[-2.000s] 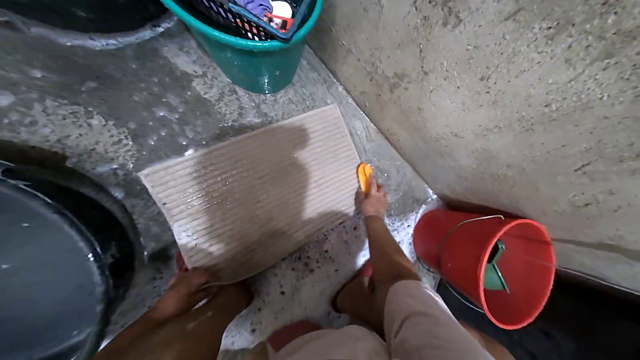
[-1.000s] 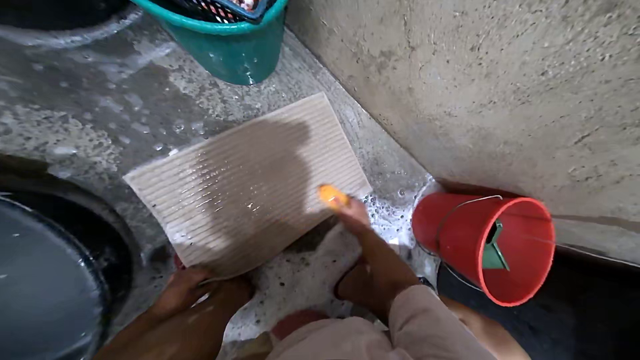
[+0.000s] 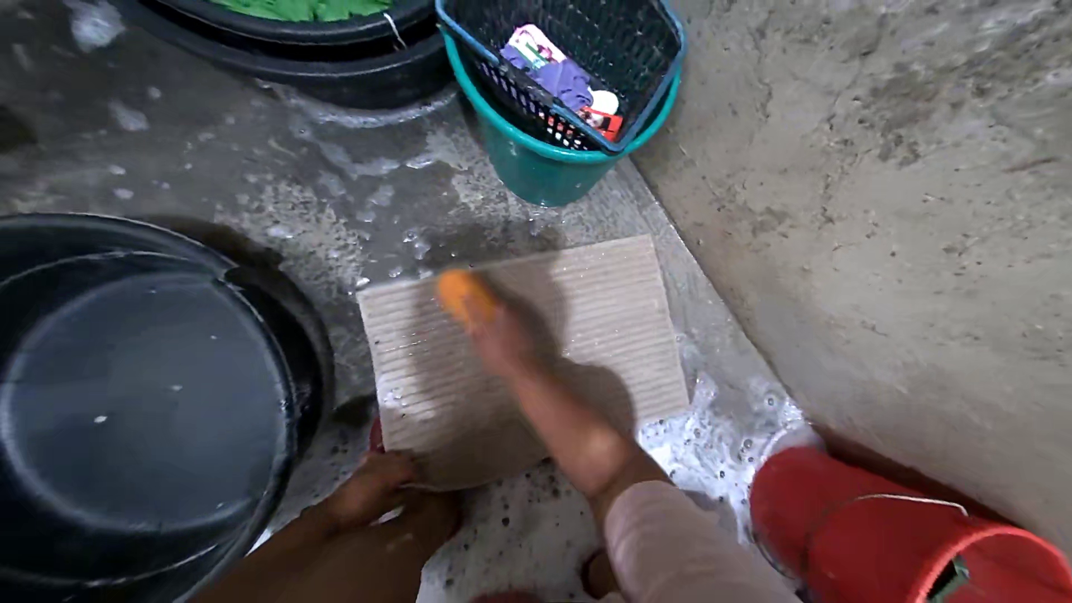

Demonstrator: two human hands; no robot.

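Observation:
A beige ribbed mat (image 3: 603, 327) lies flat on the wet concrete floor, with foam spots on it. My right hand (image 3: 494, 322) is closed on an orange scrubbing brush (image 3: 462, 293) at the mat's upper left edge; both are blurred, and the brush's underside is hidden. My left hand (image 3: 377, 486) grips the mat's lower left corner beside my leg, its fingertips partly hidden.
A black tub of water (image 3: 314, 360) stands at left, another black tub (image 3: 335, 75) with green cloth at top. A green bucket (image 3: 544, 172) holds a dark basket (image 3: 624, 138) with small items. A red bucket (image 3: 871, 519) lies tipped by the concrete wall (image 3: 879, 209); suds (image 3: 712, 435) are near it.
My right hand has moved with the orange brush from the mat's right side across to its upper left edge. My left hand stays at the lower left corner. The view has shifted.

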